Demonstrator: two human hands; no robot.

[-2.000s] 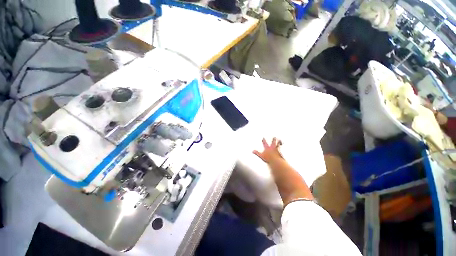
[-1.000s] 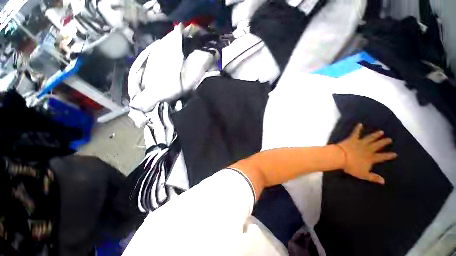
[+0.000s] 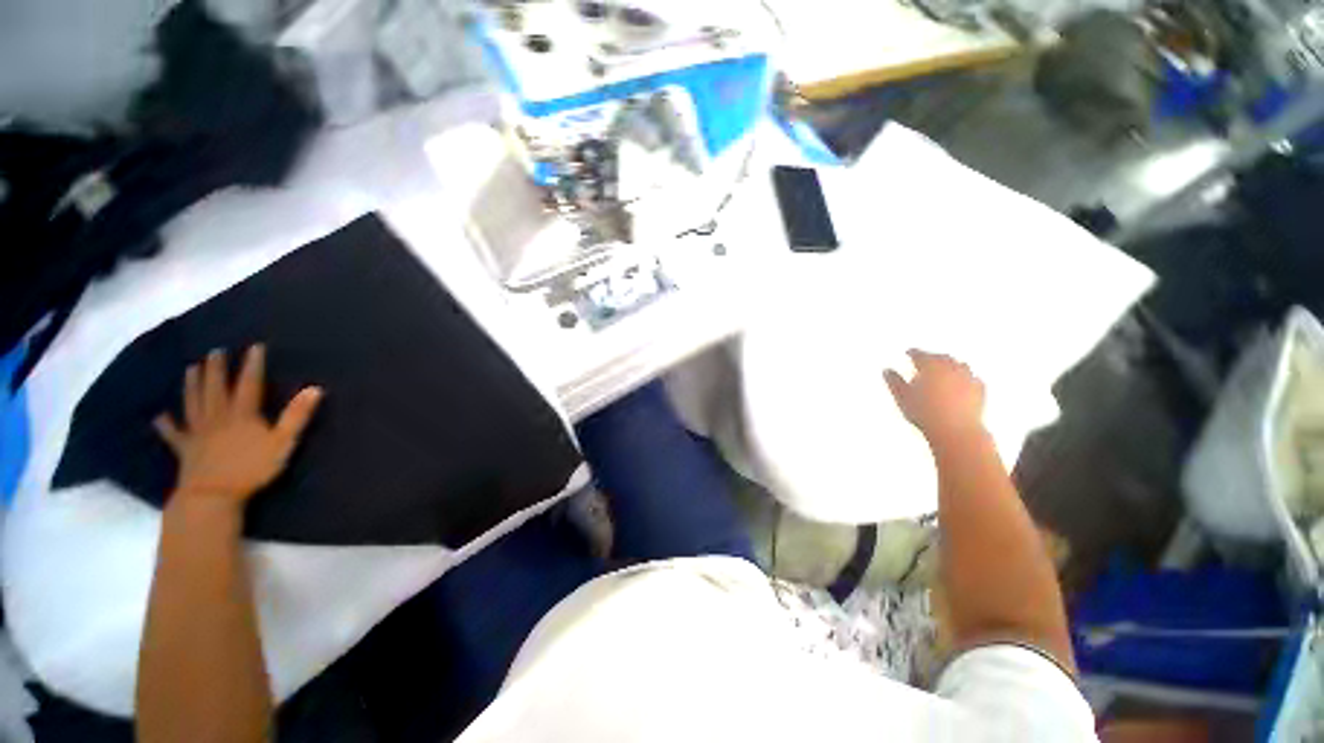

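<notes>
A black cut panel (image 3: 392, 392) lies flat over white fabric (image 3: 87, 581) at the left. My left hand (image 3: 233, 428) rests on the black panel with its fingers spread. My right hand (image 3: 941, 392) rests on the stack of white panels (image 3: 1002, 276) at the right, which hangs over the table edge. Its thumb is apart, but whether it grips a panel is not clear. The overlock machine (image 3: 624, 109) stands between the two piles, with no fabric seen at its needle area (image 3: 588, 189).
A smartphone (image 3: 804, 209) lies between the machine and the white stack. A dark fabric heap (image 3: 218, 87) is behind at the left. A white bin (image 3: 1263, 421) and a blue container (image 3: 1183, 617) stand at the right. My lap is below the table edge.
The view has swung from the right side to the left side and back to the middle. The left hand stays spread on the black panel; the right hand is on the white stack, as two seconds ago.
</notes>
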